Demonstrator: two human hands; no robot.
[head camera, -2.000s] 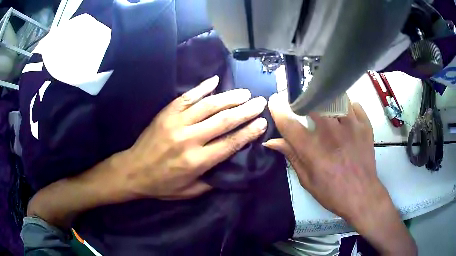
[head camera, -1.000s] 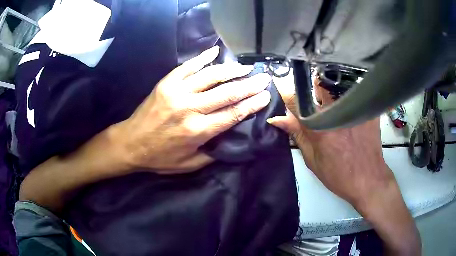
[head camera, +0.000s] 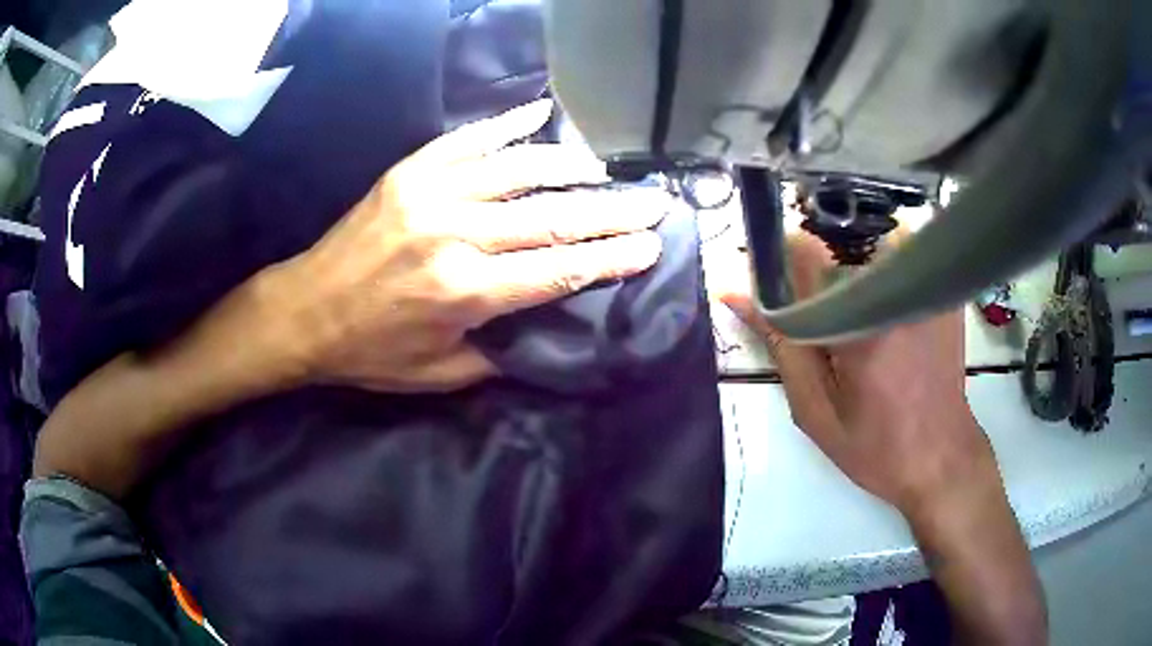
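Observation:
A dark purple garment piece (head camera: 606, 467) with white printed shapes lies under the head of a grey-white sewing machine (head camera: 834, 76) and hangs over the table's front edge. My left hand (head camera: 442, 252) lies flat on the cloth, fingers spread a little, fingertips just left of the needle area. My right hand (head camera: 884, 391) is on the table right of the cloth's edge, partly hidden behind the machine's curved guard; its fingers are mostly covered, and whether they hold anything cannot be seen. The needle is not clearly visible.
Dark scissors (head camera: 1071, 341) lie on the white table (head camera: 834, 505) at the right, with part of a red tool (head camera: 998, 312) beside them. Ruler marks run along the table's curved front edge. A white rack stands at the upper left. Orange-edged cloth shows at the lower left.
The cloth and my left hand have moved up towards the machine. The machine head looms larger in view. My right hand has shifted down, apart from the left, off the cloth's edge.

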